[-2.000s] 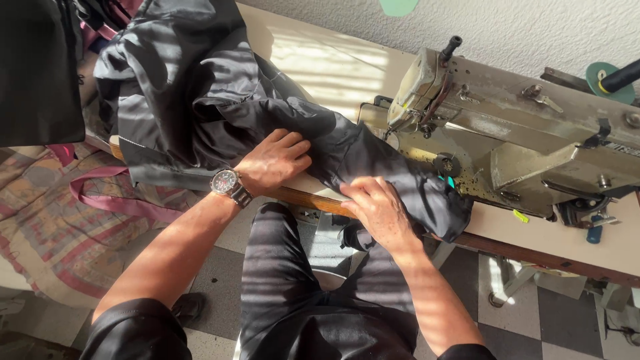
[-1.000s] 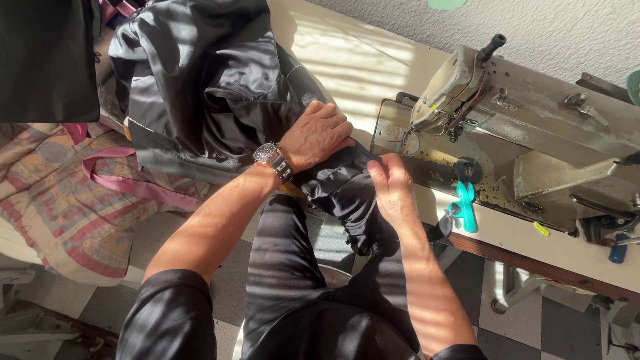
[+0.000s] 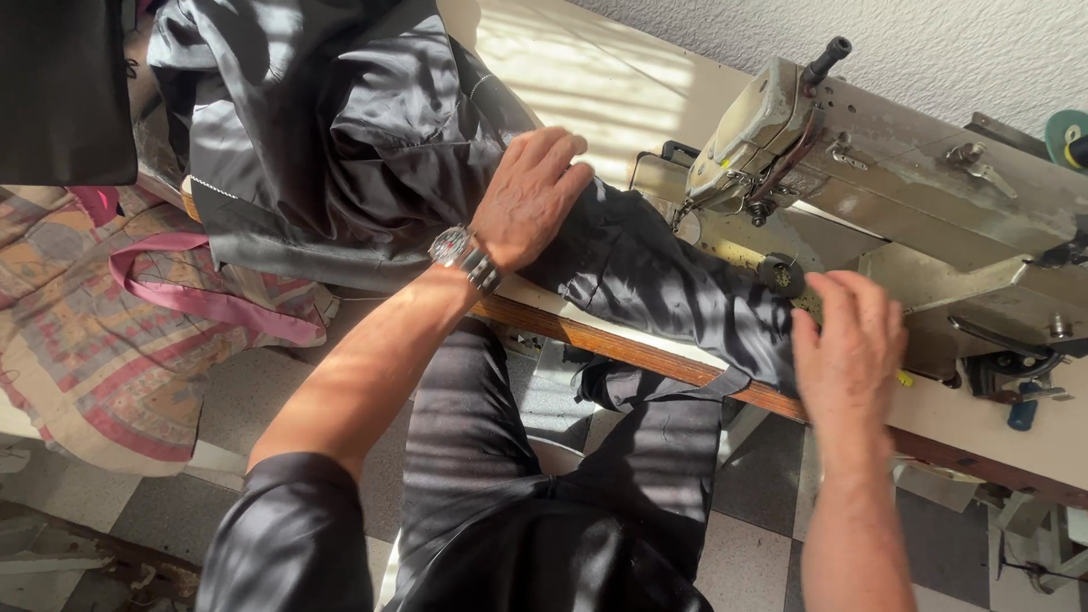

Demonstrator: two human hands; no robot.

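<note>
A dark, shiny lined garment (image 3: 391, 110) lies bunched on the sewing table, and one narrow part of it, which looks like a sleeve (image 3: 671, 272), stretches right along the front edge. My left hand (image 3: 531, 200), with a metal watch on the wrist, rests over the garment where this part begins; its fingertips are raised, and a grip does not show. At the far end of the narrow part is my right hand (image 3: 850, 348), fingers curved, partly over the cloth's end; whether it pinches the cloth is unclear. Just behind the cloth stands an industrial sewing machine (image 3: 884, 170).
A round black bobbin-like part (image 3: 780, 274) sits on the machine bed. A patterned quilted cloth (image 3: 102, 340) with a pink strap (image 3: 212, 310) hangs at left. The table's wooden edge (image 3: 578, 327) runs above my lap. A blue-handled tool (image 3: 1024, 406) lies at right.
The narrow part of the garment, bunched at the table's edge one second ago, now lies stretched to the right. My right hand has moved right. The turquoise object beside it no longer shows.
</note>
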